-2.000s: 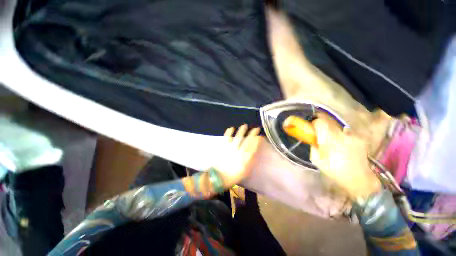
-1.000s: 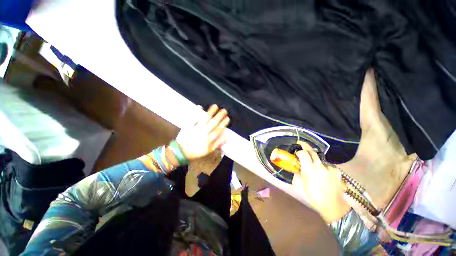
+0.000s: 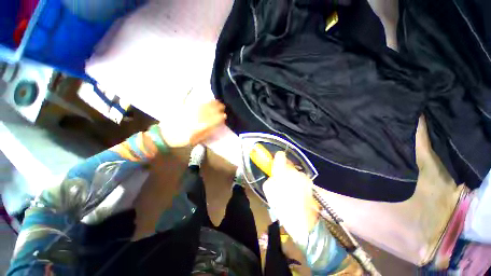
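A black garment [image 3: 344, 91] lies spread on the pale-pink ironing table. Its plain matte hem band [image 3: 350, 182] runs along the near side, beside a thin pale seam line. My right hand [image 3: 290, 197] grips the yellow-orange handle of the steam iron [image 3: 274, 161], whose pointed plate lies on the hem band and the table's near edge. My left hand [image 3: 202, 123] lies at the table's near edge, left of the iron, by the garment's border. Its fingertips are blurred and I see nothing held in it. A small yellow tag [image 3: 331, 21] shows on the garment.
A blue crate [image 3: 59, 35] stands at the upper left beside the ironing table [image 3: 156, 48]. A ribbed steam hose [image 3: 336, 229] runs from the iron to the lower right. A pink pad [image 3: 452, 226] and pale cloth [image 3: 479, 210] are at the right. Pale cloth [image 3: 32, 161] is at the left.
The view has shifted, showing more of the table's left end and the crate. The iron has moved left along the hem band, and more hem shows to its right. My left hand stays left of the iron.
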